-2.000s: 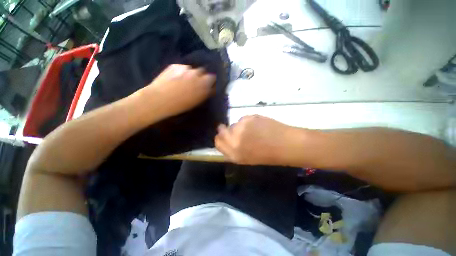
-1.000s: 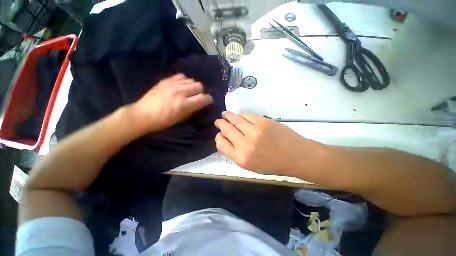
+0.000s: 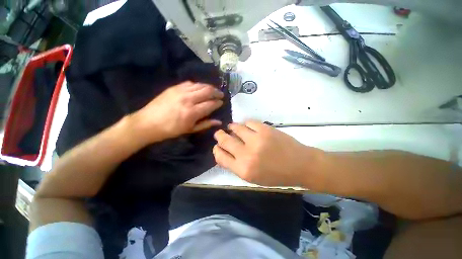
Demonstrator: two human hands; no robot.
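The black garment piece [image 3: 116, 76] lies over the left of the sewing table, its right edge running under the presser foot and needle [image 3: 224, 80]. The sewing machine head [image 3: 202, 25] stands above it, with the ribbed pale knob [image 3: 229, 59] low on it. My left hand [image 3: 185, 109] lies on the cloth left of the needle, fingers spread towards its edge. My right hand [image 3: 253, 152] is at the cloth edge in front of the needle, fingertips curled on the edge; the cloth at its fingertips is partly hidden.
Tweezers [image 3: 296, 40], thread snips [image 3: 311, 63] and black-handled shears [image 3: 362, 55] lie on the table right of the needle. A red basket [image 3: 56, 96] with dark cloth stands at the left. A white scrap bag [image 3: 349, 217] with yellowish bits is below the table.
My left hand has moved down and right to near the cloth edge. My right hand stays at the edge. The camera view has shifted, and the cloth by my left hand is more wrinkled.
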